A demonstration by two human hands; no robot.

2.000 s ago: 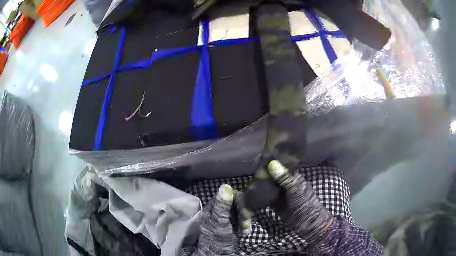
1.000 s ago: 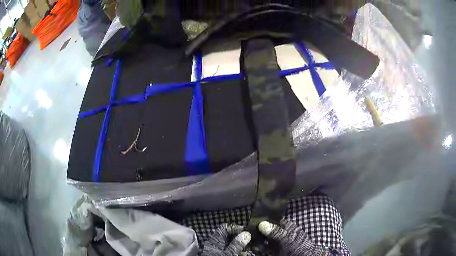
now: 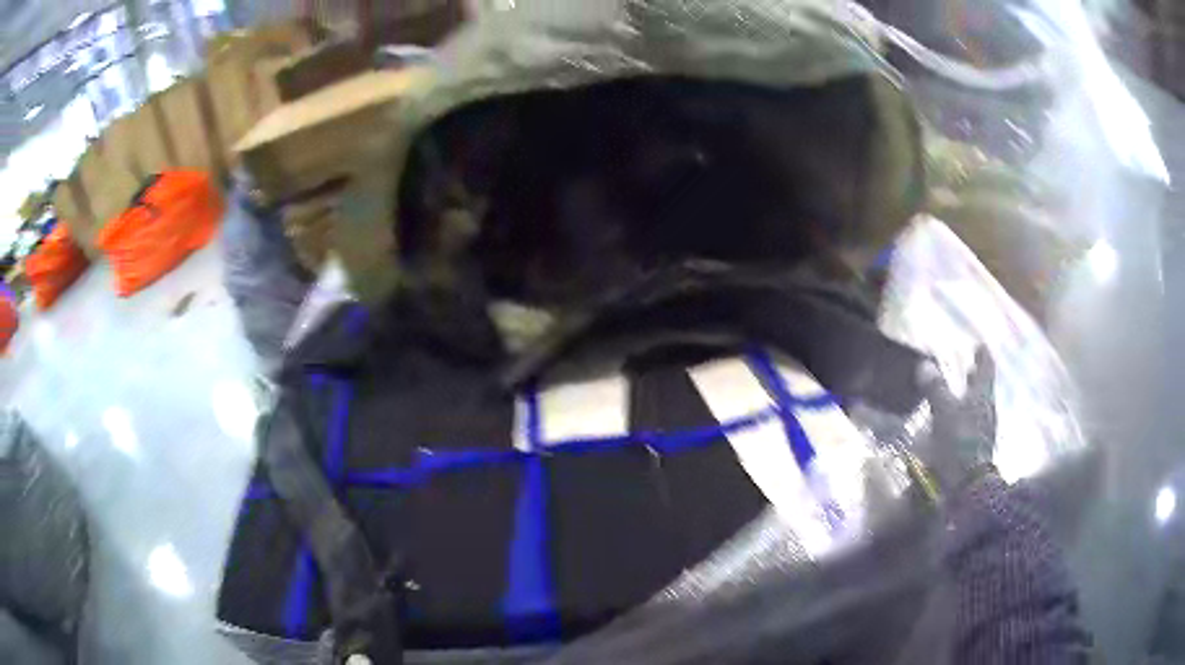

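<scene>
A long dark strap piece point(image 3: 318, 513) hangs over the left part of the black bale top point(image 3: 624, 546). Only a pale fingertip of my left hand point(image 3: 354, 659) shows at its lower end, at the bottom edge; the rest is cut off. My gloved right hand point(image 3: 964, 422) is at the right, blurred, with fingers apart at the right end of a curved dark strap point(image 3: 806, 325). That strap lies across the far side of the bale, before the dark mouth of a large open olive sack point(image 3: 448, 104).
Blue strapping point(image 3: 526, 546) crosses the bale, with pale panels point(image 3: 582, 409) beyond. Shiny clear wrap point(image 3: 1014, 390) covers its right side. A yellow stick point(image 3: 923, 478) lies near my right wrist. Cartons point(image 3: 318, 124) and orange bags point(image 3: 163, 234) stand at the far left. Grey sacks point(image 3: 39, 533) lie at the left edge.
The view has tilted up, showing the open sack. The camouflage strap has left the middle; a dark strap now hangs at left. My hands have parted, the right reaching far right.
</scene>
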